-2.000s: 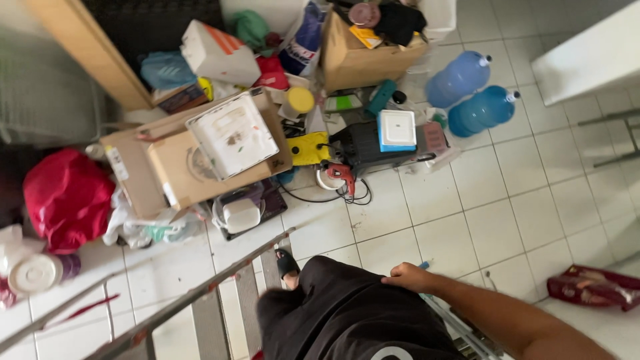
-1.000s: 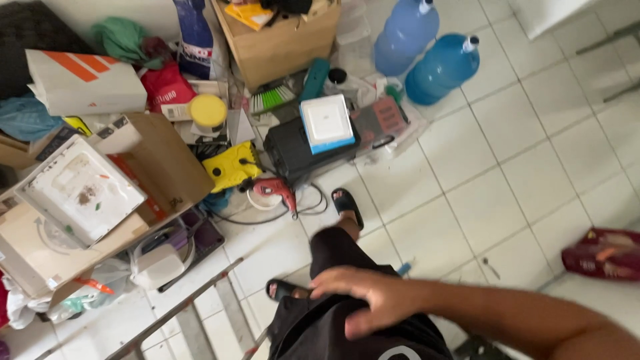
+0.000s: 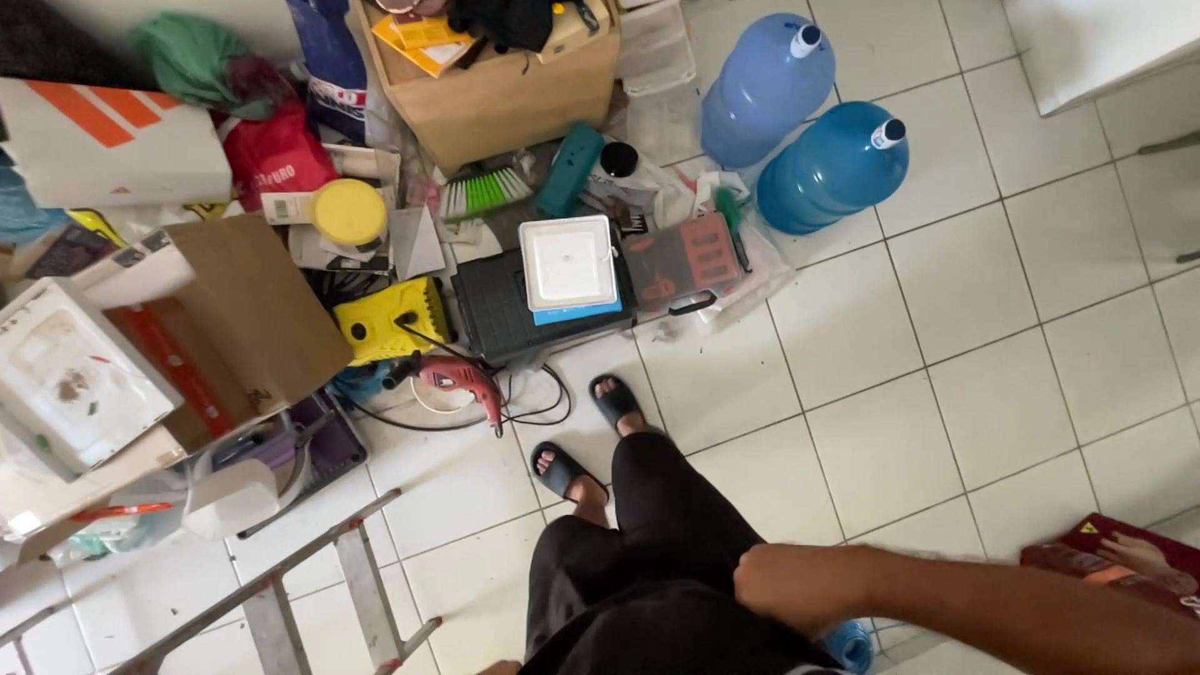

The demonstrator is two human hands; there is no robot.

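Observation:
My right hand (image 3: 783,586) is curled into a fist against the side of my black shorts (image 3: 656,553); its palm side is hidden. Only a sliver of my left hand (image 3: 500,667) shows at the bottom edge, so its fingers cannot be made out. Both hands are apart from the things on the floor. Beyond my sandalled feet lies a red corded power tool (image 3: 459,380), its black cable looped beside it. A yellow machine housing (image 3: 394,319) and a black case (image 3: 544,314) sit behind it. A white square container (image 3: 568,262) rests on a blue item on the case.
An aluminium ladder (image 3: 361,581) is at the lower left. Cardboard boxes (image 3: 262,309) crowd the left side. Two blue water jugs (image 3: 834,169) stand on the tiles at upper right. A clear-lidded tool case (image 3: 684,258) lies near them, and a dark red package (image 3: 1097,553) at lower right.
My right hand was spread over the shorts one second ago; now it is curled at their right side. Both sandalled feet now show close together. The view has shifted.

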